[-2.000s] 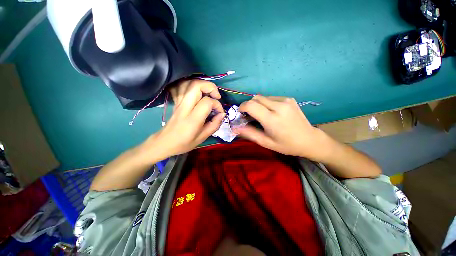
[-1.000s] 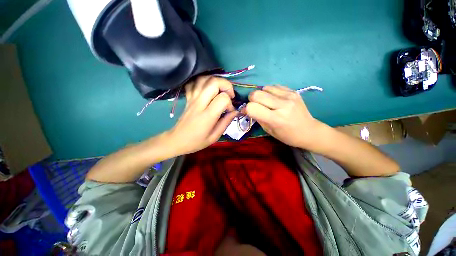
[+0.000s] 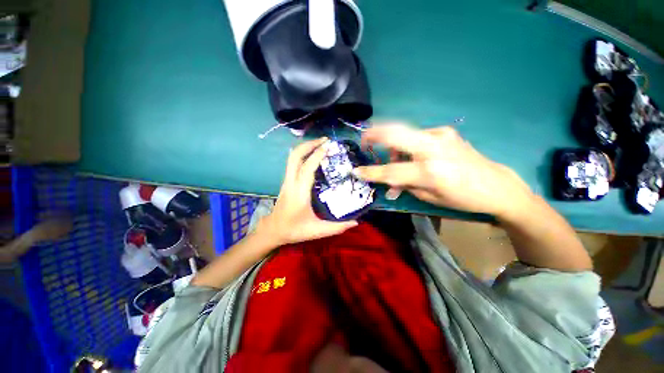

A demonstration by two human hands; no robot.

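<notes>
My left hand [image 3: 302, 200] holds a camera front module [image 3: 345, 191], a black shell with its open back showing white and silver electronics, at the bench edge. My right hand [image 3: 437, 171] is at the module's right side, its fingers spread and partly blurred. I cannot tell if its fingertips hold a wire. The black pan-tilt housing [image 3: 313, 69], joined to a white camera body [image 3: 251, 18], lies just beyond, its open end towards me. Thin wires [image 3: 275, 127] come out of that end near the module. The wire ends near my right hand are hard to make out.
Waiting front modules [image 3: 585, 175] cluster at the right of the green bench [image 3: 466, 65]. A cardboard box [image 3: 54, 87] stands at the left. A blue crate [image 3: 69, 255] below left holds white, black and red camera bodies [image 3: 156, 240]. Another person's hand [image 3: 47, 229] shows at the left edge.
The view has shifted, bringing the crate and more modules into sight. The module's open back is now more exposed in my left hand. My right hand's fingers have spread and moved off its front.
</notes>
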